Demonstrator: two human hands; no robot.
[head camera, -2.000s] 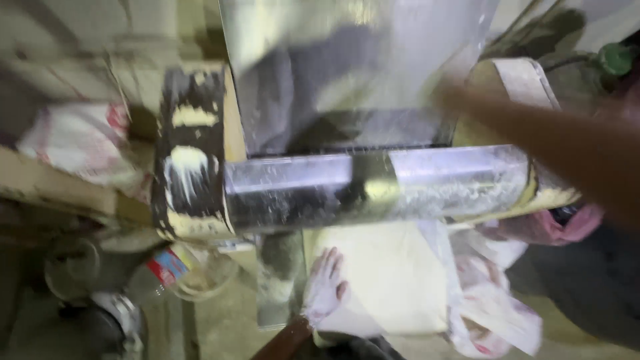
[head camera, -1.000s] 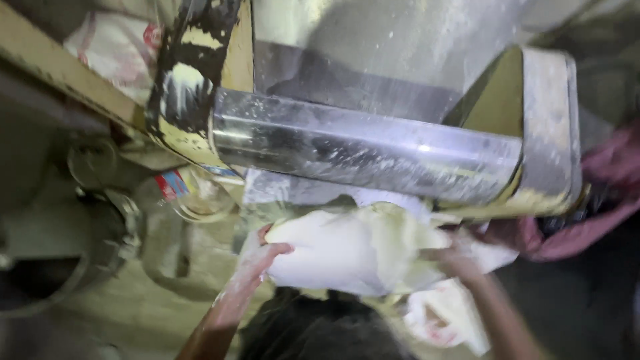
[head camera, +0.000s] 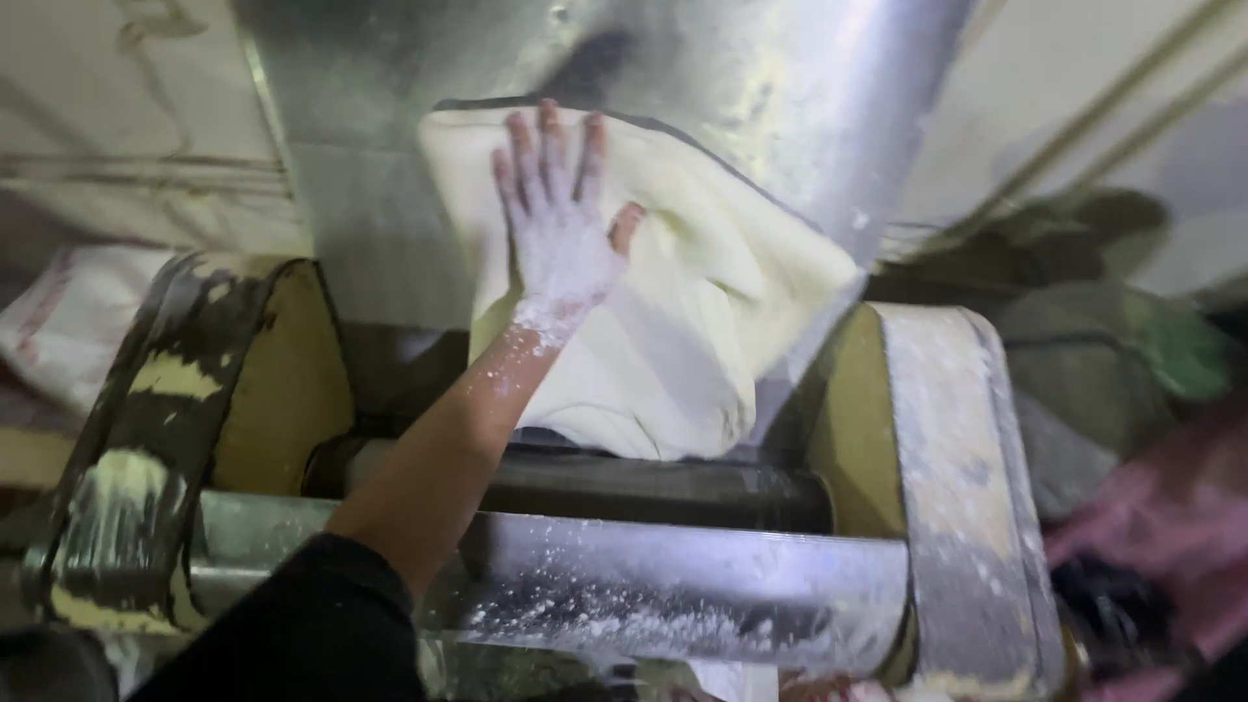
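My left hand (head camera: 564, 229), dusted with white flour, lies palm down with spread fingers on a folded sheet of pale dough (head camera: 673, 322). The dough rests on the sloping metal plate (head camera: 380, 234) of a roller machine, and its lower edge reaches the dark roller (head camera: 643, 492). My left forearm crosses over the roller and the flour-dusted metal cover (head camera: 682, 585) in front of it. I do not make out my right hand; blurred shapes at the bottom edge are unclear.
Worn housings stand at the machine's left (head camera: 146, 439) and right (head camera: 960, 487) ends. A white sack with red marks (head camera: 78, 322) lies at the far left. Pink cloth or plastic (head camera: 1160, 526) and a green item (head camera: 1175, 336) are at the right.
The dough, held below the metal cover by both hands one second ago, is now on the sloping plate behind the roller. My left hand has moved up onto it; my right hand has left view.
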